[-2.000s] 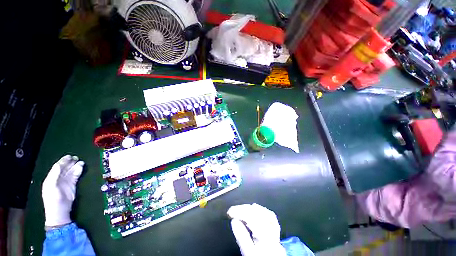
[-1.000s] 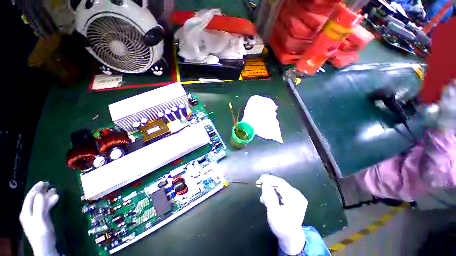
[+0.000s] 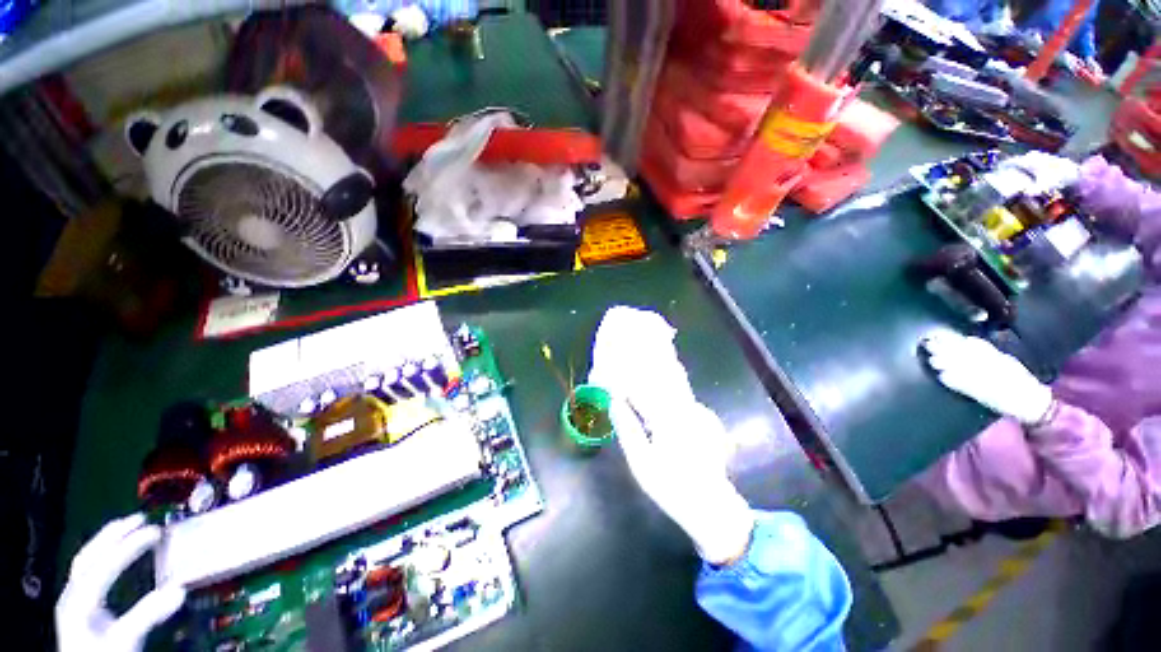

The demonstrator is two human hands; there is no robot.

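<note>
The green power board [image 3: 516, 499] lies on the dark green mat, with a long silver-white heatsink [image 3: 325, 499] along its middle and two copper-red coils [image 3: 248, 439] at its left. My left hand [image 3: 112, 588], in a white glove, is at the board's left end by the heatsink, fingers curved and apart. My right hand [image 3: 662, 427], in a white glove, is just right of the green liquid cup [image 3: 588, 415], over the place of the white cloth. Its fingertips and anything in them are hidden. A thin stick stands in the cup.
A panda-faced fan [image 3: 261, 191] and a black box with white plastic [image 3: 490, 191] stand at the back. Red bins [image 3: 713, 121] stand right of them. At the right, beyond a raised metal edge [image 3: 796, 395], a person in pink sleeves handles another board [image 3: 1006, 217].
My right hand has moved from the board's near right corner forward to the cup. My left hand has moved onto the board's left end. The view has shifted; the neighbour's board has appeared.
</note>
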